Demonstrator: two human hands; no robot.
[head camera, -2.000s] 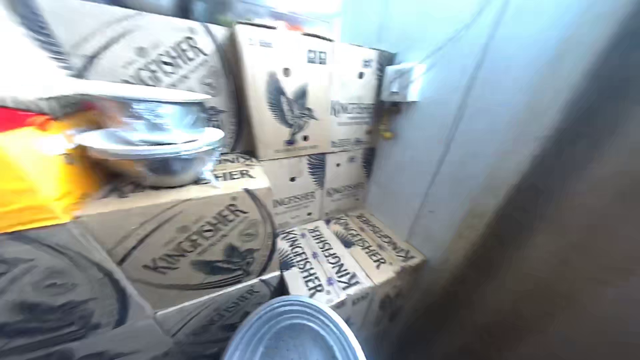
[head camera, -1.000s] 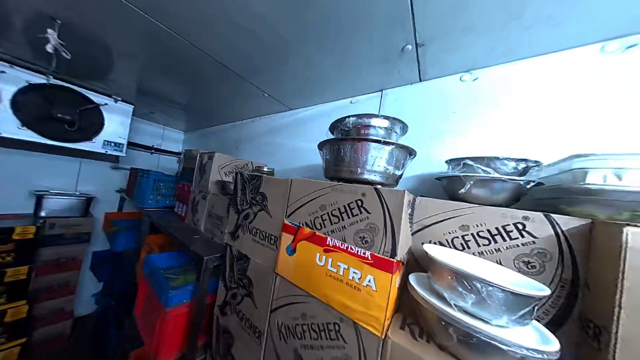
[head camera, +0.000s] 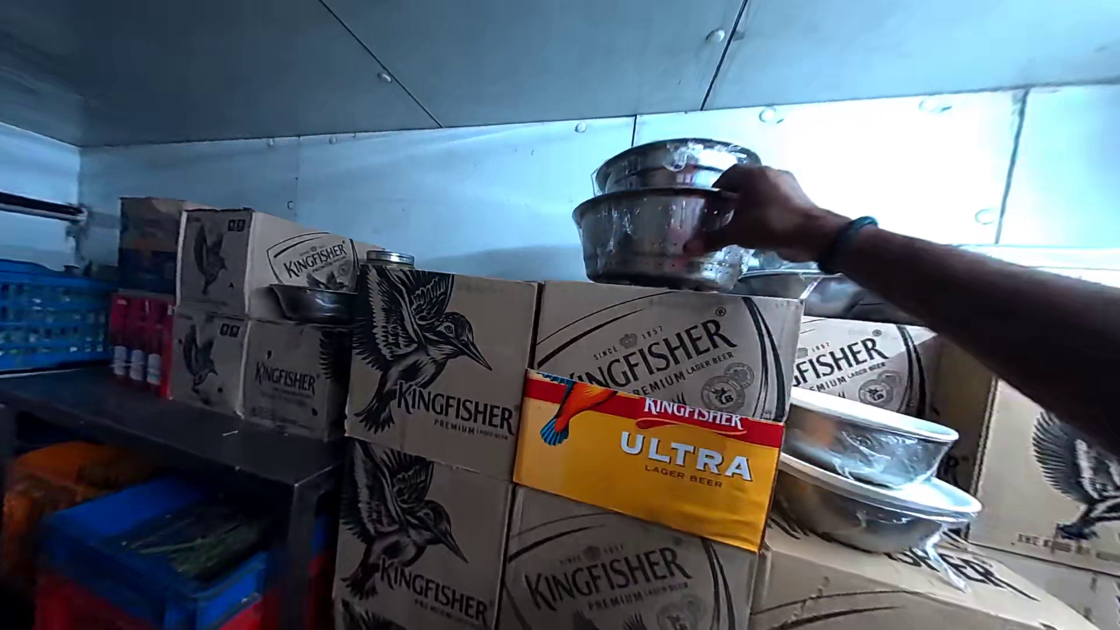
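Note:
My right hand (head camera: 759, 214), with a dark band at its wrist, reaches in from the right and grips the right side of two stacked metal bowls. The upper bowl (head camera: 669, 166) is covered in plastic film and sits on the deeper lower bowl (head camera: 647, 238). Beneath them is a Kingfisher beer carton (head camera: 665, 337); whether the lower bowl still touches it, I cannot tell. My left hand is out of view.
Two film-wrapped bowls (head camera: 875, 512) rest on a lower carton at the right, beside a yellow Ultra carton (head camera: 647, 464). More wrapped bowls stand behind my wrist. At the left, a metal shelf (head camera: 175, 420) holds cartons and a blue crate (head camera: 52, 319); more crates are below.
My right hand has come into view and taken hold of the stacked bowls on the carton, where no hand showed one second ago. The view has swung widely.

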